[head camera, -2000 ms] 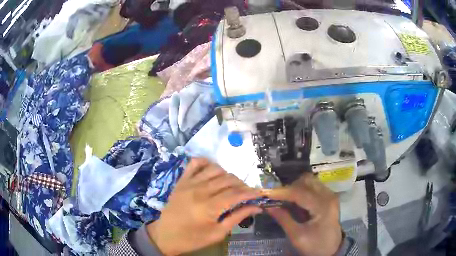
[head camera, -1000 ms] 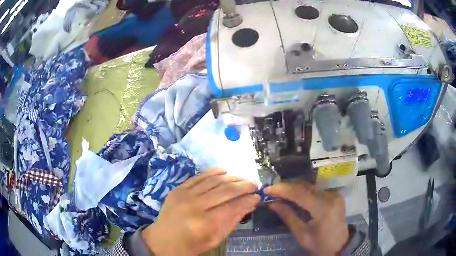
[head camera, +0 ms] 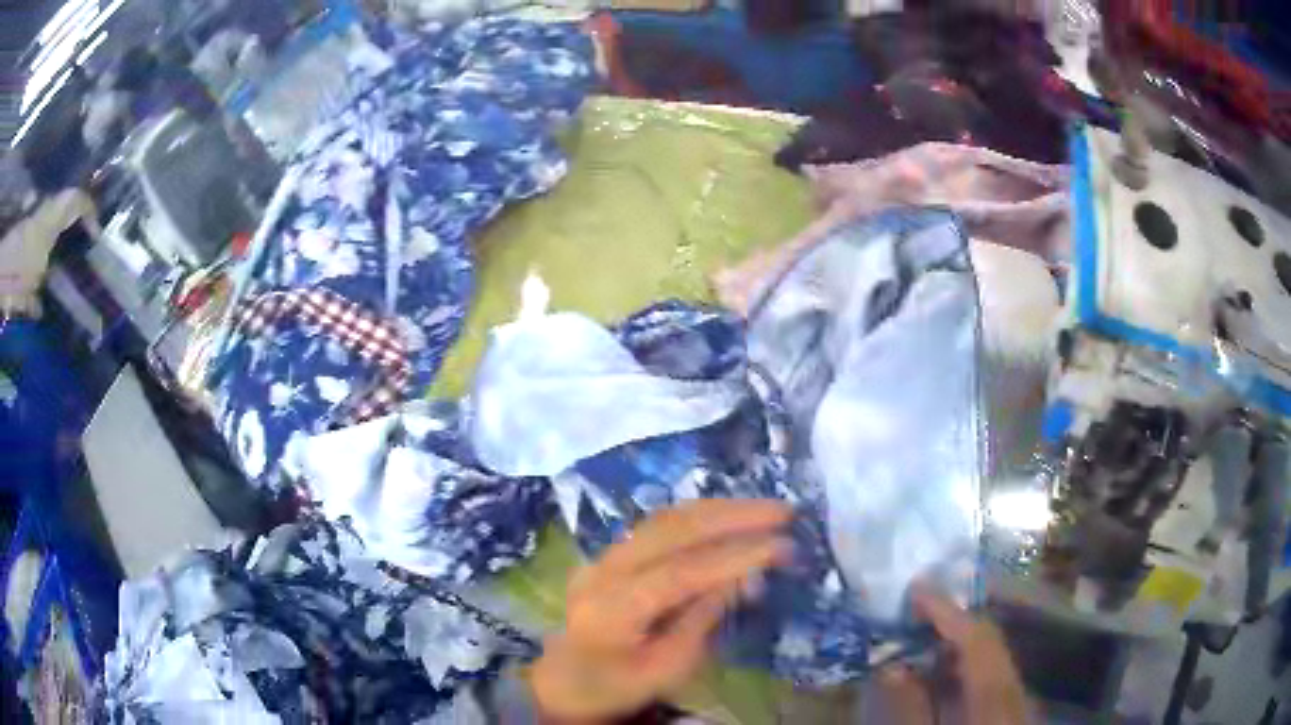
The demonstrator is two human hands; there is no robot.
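Note:
A floral garment piece with its pale wrong side up (head camera: 899,439) lies left of the overlock machine (head camera: 1189,269). My right hand (head camera: 963,659), blurred and cut off by the bottom edge, has its fingertips at this piece's lower end; its grip is unclear. My left hand (head camera: 666,602), also blurred, is over bunched blue floral cloth, fingers stretched to the right; whether it grips cloth is hidden. A folded pale piece (head camera: 581,397) lies beyond my left hand. The needle area (head camera: 1119,482) is right of the pale piece, beside a bright lamp spot.
An olive-green surface (head camera: 651,191) lies beyond the work. A floral pile (head camera: 368,213) with a red-brown checked strip (head camera: 340,329) is at left. A loose floral heap (head camera: 269,637) is at lower left. Pink-beige cloth (head camera: 934,177) lies beside the machine.
The view has swung left, so the machine now sits at the right edge. My hands have left the needle area and are over the cloth left of it. The pale piece lies more spread out.

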